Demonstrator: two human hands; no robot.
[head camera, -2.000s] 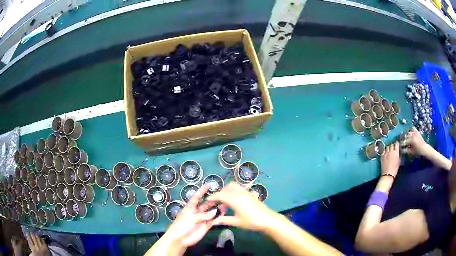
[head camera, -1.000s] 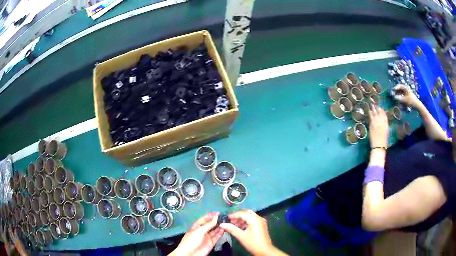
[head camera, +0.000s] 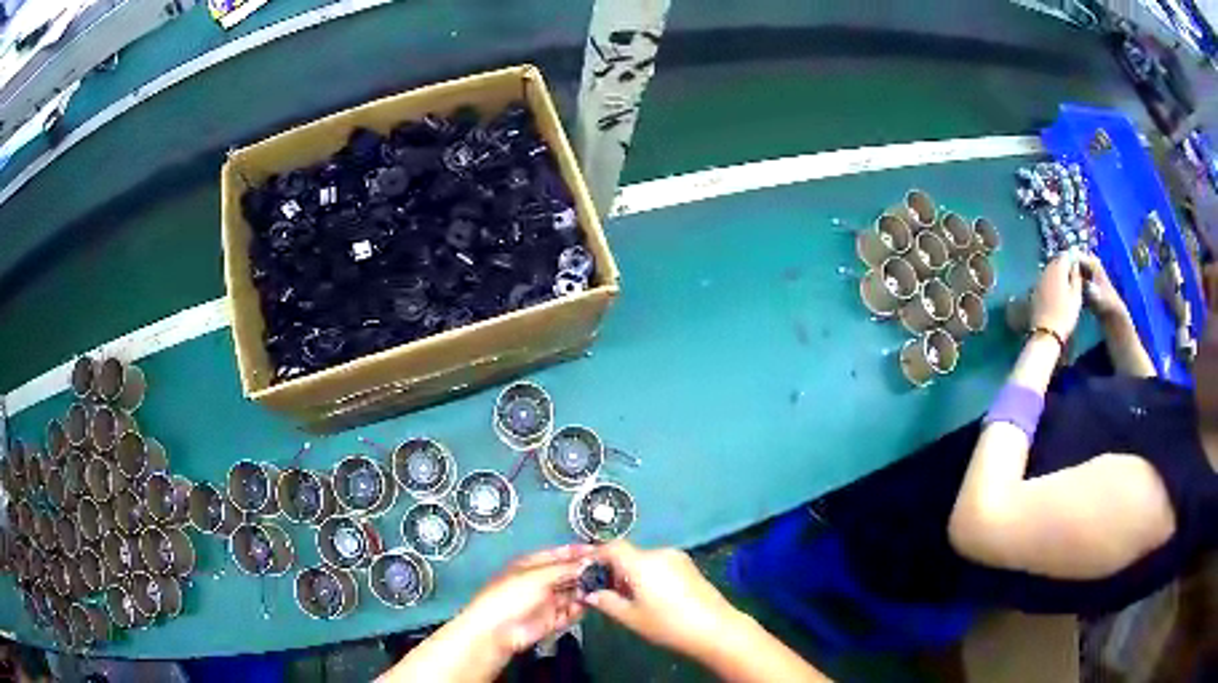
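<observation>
My left hand (head camera: 528, 596) and my right hand (head camera: 651, 587) meet at the bottom centre, just off the bench's front edge. Between their fingertips they hold a small black plastic part (head camera: 594, 576), mostly covered by the fingers. Just beyond my hands stand fitted cylinder units with dark spoked discs inside; the nearest fitted cylinder unit (head camera: 602, 512) has a pale centre. More fitted units spread to the left, some with thin wire leads. An open cardboard carton (head camera: 441, 387) full of black plastic parts (head camera: 401, 240) stands behind them.
A dense cluster of cylinder units (head camera: 114, 514) fills the left end of the green bench (head camera: 748, 400). At right are hollow cylinder units (head camera: 935, 274), small silvery parts (head camera: 1055, 200) and a blue bin (head camera: 1115, 174). A person (head camera: 1082, 480) with a purple wristband works there.
The view has shifted rightward. My hands have drawn back from among the fitted units to the bench edge, now together around the black part. The person at right has moved their hands toward the silvery parts.
</observation>
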